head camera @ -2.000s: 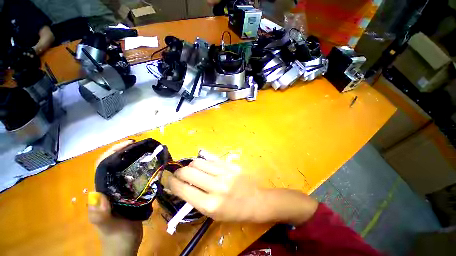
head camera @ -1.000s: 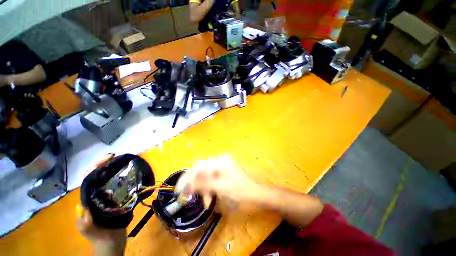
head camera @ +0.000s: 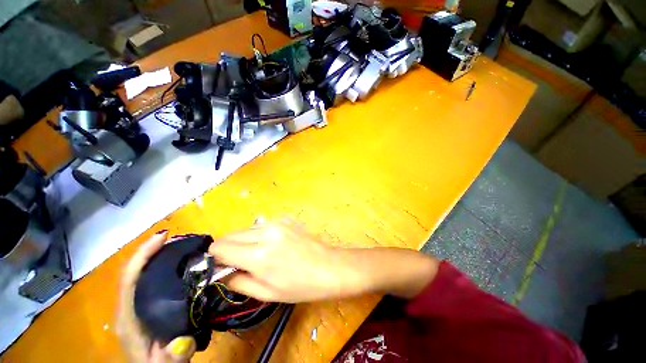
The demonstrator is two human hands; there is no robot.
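The black cover (head camera: pixel 164 287) is tilted on its side in my left hand (head camera: pixel 134 305), its smooth outside towards the left and its open side facing the round body. A yellow tip shows on my left thumb. Thin yellow and red lead wires (head camera: pixel 237 312) run between the cover and the round body (head camera: pixel 258 322), which sits on the bench partly under my hand. My right hand (head camera: pixel 283 262) is at the cover's open edge, with a slim whitish piece at its fingers; whether it grips this piece or a wire is hidden. A black rod (head camera: pixel 278 334) projects beside the body.
Rows of silver and black units (head camera: pixel 273 99) stand on a white sheet (head camera: pixel 170 191) across the orange bench (head camera: pixel 368 163). A black box-like unit (head camera: pixel 448 46) stands near the far right corner. Cartons (head camera: pixel 591 156) stand right of the grey floor. A forearm shows at the far left edge.
The cover has turned from showing its inside to showing its outer shell and is now close to the round body. My right hand has moved left to the cover's edge. The camera view has shifted.
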